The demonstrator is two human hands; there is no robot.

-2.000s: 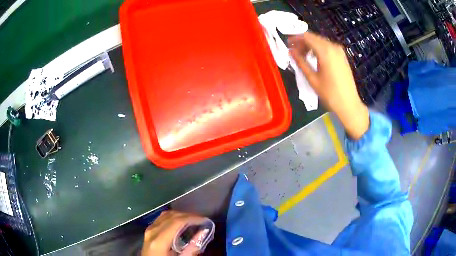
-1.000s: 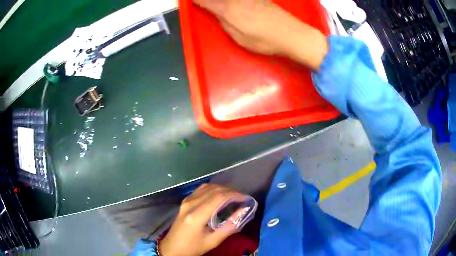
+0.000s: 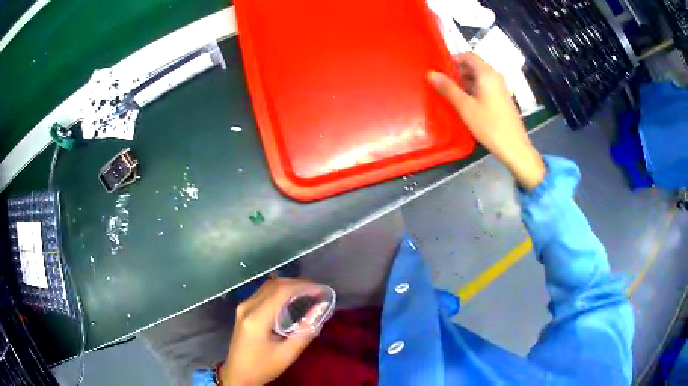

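Observation:
My left hand [image 3: 260, 328] holds a clear small parts bag [image 3: 305, 310] with its mouth open like a cup, over my lap below the bench edge. The red plastic tray [image 3: 351, 83] lies on the green bench, with only glare visible on its floor. My right hand [image 3: 483, 105] is at the tray's right rim, fingers bent, thumb pointing over the rim. Its fingertips are partly hidden, so I cannot tell whether it holds anything. White cloths [image 3: 462, 13] lie beside the tray, near my right hand.
A metal-framed part [image 3: 118, 170], white specks [image 3: 188, 193] and a green scrap [image 3: 256, 218] lie on the bench. Speckled paper [image 3: 108, 105] and a pale syringe-like tube [image 3: 177, 77] are behind. A bubble-wrap bag [image 3: 34, 252] is left; a black blister tray [image 3: 562, 53] is right.
My right hand moved from the tray's right side to over its far part, then back to its right rim. Dark specks seen earlier in the tray no longer show. My left hand still holds the bag.

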